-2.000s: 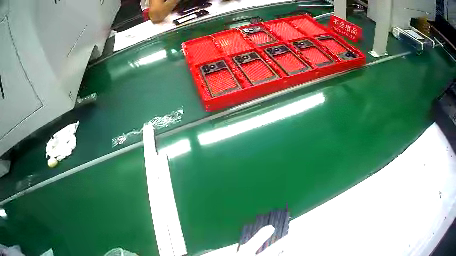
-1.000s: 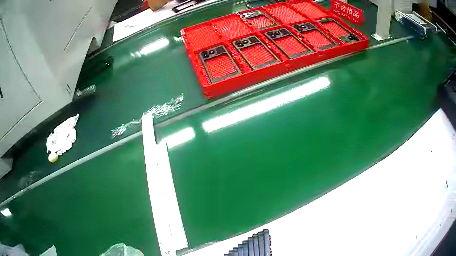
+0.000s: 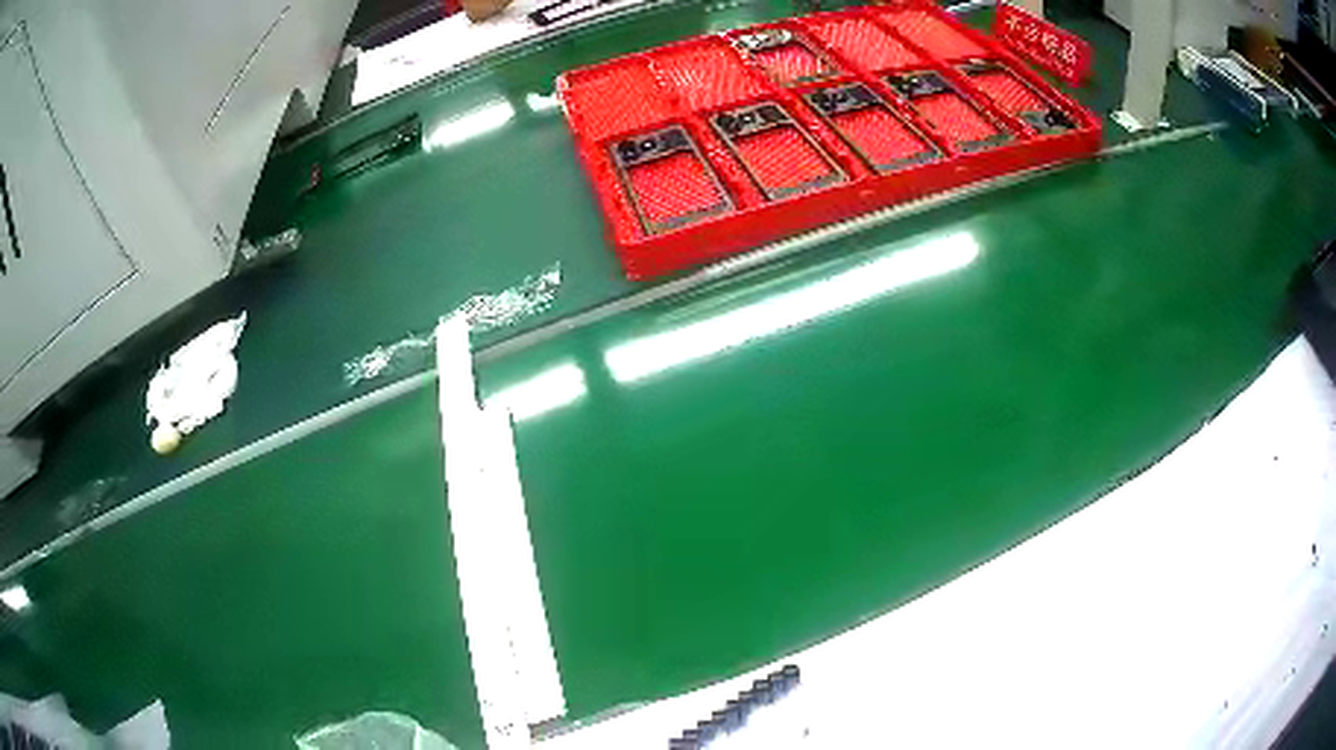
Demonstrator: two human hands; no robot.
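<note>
A fanned stack of black phone middle frames (image 3: pixel 737 709) shows at the bottom edge, over the white bench cover (image 3: pixel 1055 615). Only its stepped upper ends are in the picture; the rest is cut off. I cannot make out either of my hands; the area round the stack is overexposed white, and what holds the stack is not visible.
A red sorting tray (image 3: pixel 865 198) with single frames in several compartments lies across the green surface (image 3: pixel 821 484). Also there: white divider strips (image 3: pixel 498 572), crinkled clear film (image 3: pixel 506 301), a white rag (image 3: pixel 198 384), a dark flat piece (image 3: pixel 366 158) by the machine housing, plastic film (image 3: pixel 374 733).
The gloved hand seen on the stack two seconds ago no longer shows. The stack is fanned into steps and lower in view. A dark flat piece has come out beside the machine housing.
</note>
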